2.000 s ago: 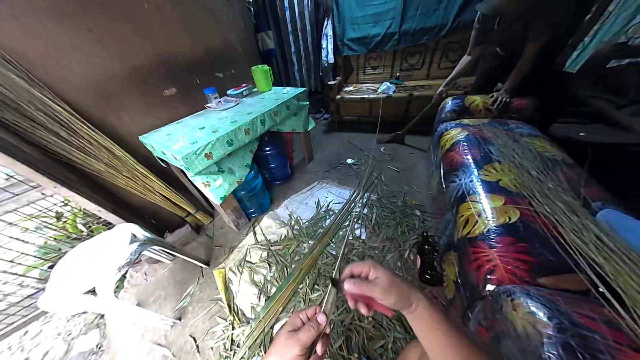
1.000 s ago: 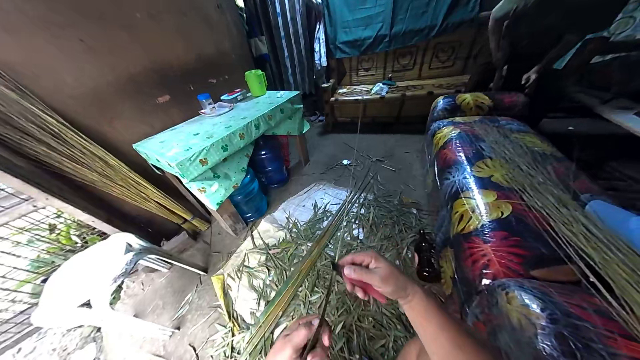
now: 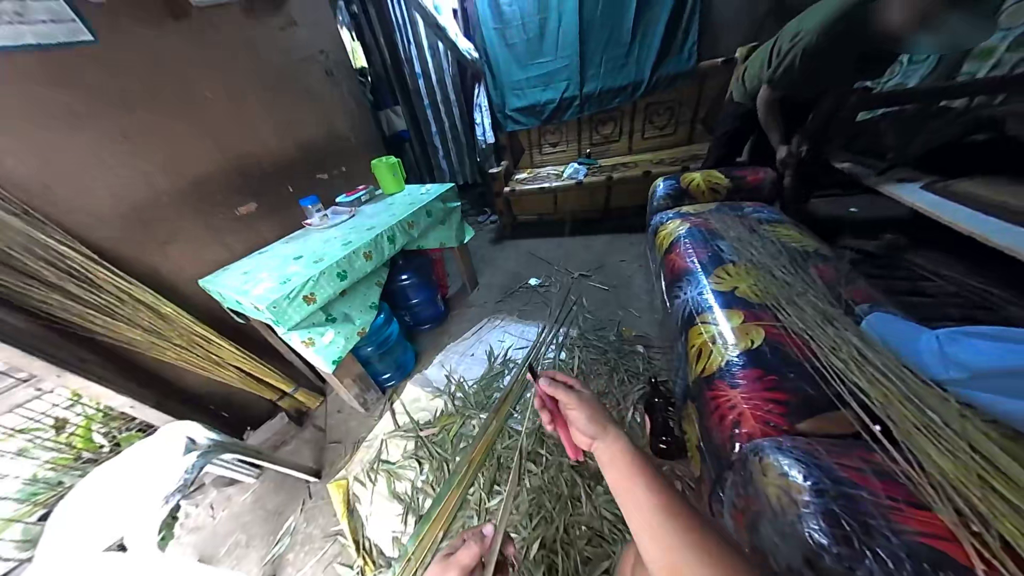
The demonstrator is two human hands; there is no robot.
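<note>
My left hand (image 3: 472,552), at the bottom edge, grips a thin plant stalk (image 3: 512,480) between thumb and fingers. My right hand (image 3: 572,412) holds a red-handled cutting tool (image 3: 564,432), its dark tip beside the upper part of the stalks; whether the tip touches one is unclear. A bundle of long green and yellow stalks (image 3: 472,464) runs from the bottom of the view up past both hands. Under the hands, cut narrow leaves (image 3: 568,504) lie heaped over a pale sack (image 3: 480,352) on the floor.
Wrapped cushions with leaf prints (image 3: 720,328) stand at right, long stalks (image 3: 888,376) across them. A brown bottle (image 3: 662,420) stands beside them. At left are a white plastic chair (image 3: 144,504), a cloth-covered table (image 3: 336,256) and a leaning stalk bundle (image 3: 160,328). A person (image 3: 800,80) bends over behind.
My right hand with the red-handled tool has moved up and away from my left hand along the stalks. The person at the back has brought their hands together.
</note>
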